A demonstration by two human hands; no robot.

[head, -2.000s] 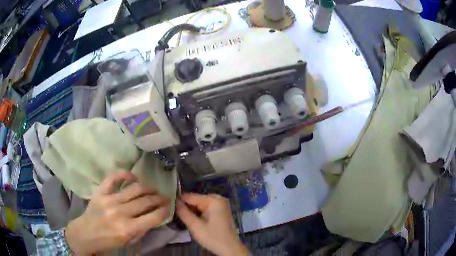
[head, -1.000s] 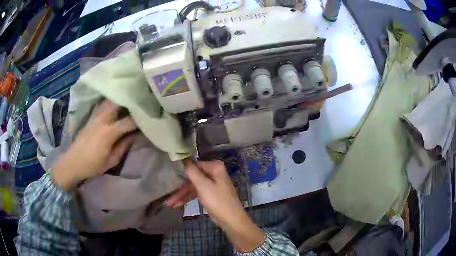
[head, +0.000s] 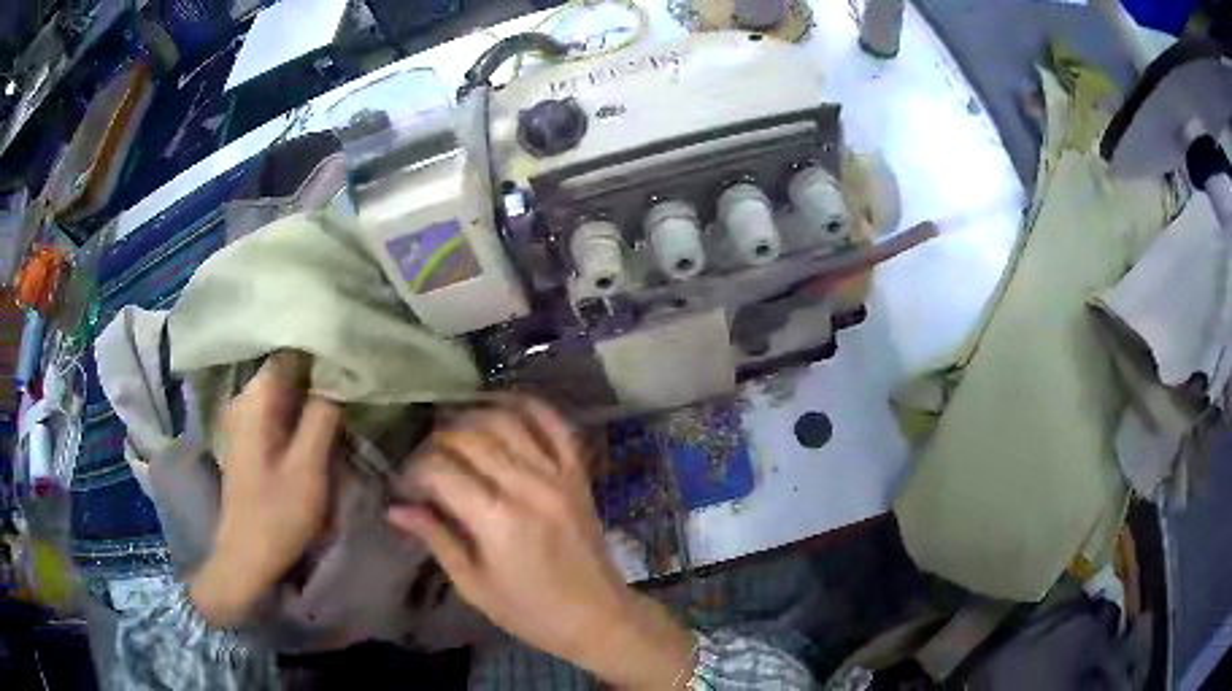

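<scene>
The pale green fabric piece point(head: 311, 297) lies bunched at the left of the overlock machine point(head: 676, 149), over the grey-brown garment piece point(head: 365, 567). My left hand point(head: 277, 473) is under the front fold of the green piece, gripping cloth, with its fingertips hidden. My right hand point(head: 507, 506) is in front of the needle area, fingers bent at the edge of the cloth. It is blurred, and whether it pinches cloth or a tool cannot be told. The presser foot is mostly hidden.
Green pieces point(head: 1013, 446) hang at the right beside whitish-grey pieces point(head: 1175, 324). Brown trimmings lie around the blue patch point(head: 709, 466) at the table's front edge. A blue plaid cloth point(head: 129, 365) lies at the left. A thread cone point(head: 881, 24) stands behind the machine.
Since one second ago, my right hand has moved left and turned its back upward. My left hand has moved down under the green piece, which now bunches wider and lies folded over the fingers.
</scene>
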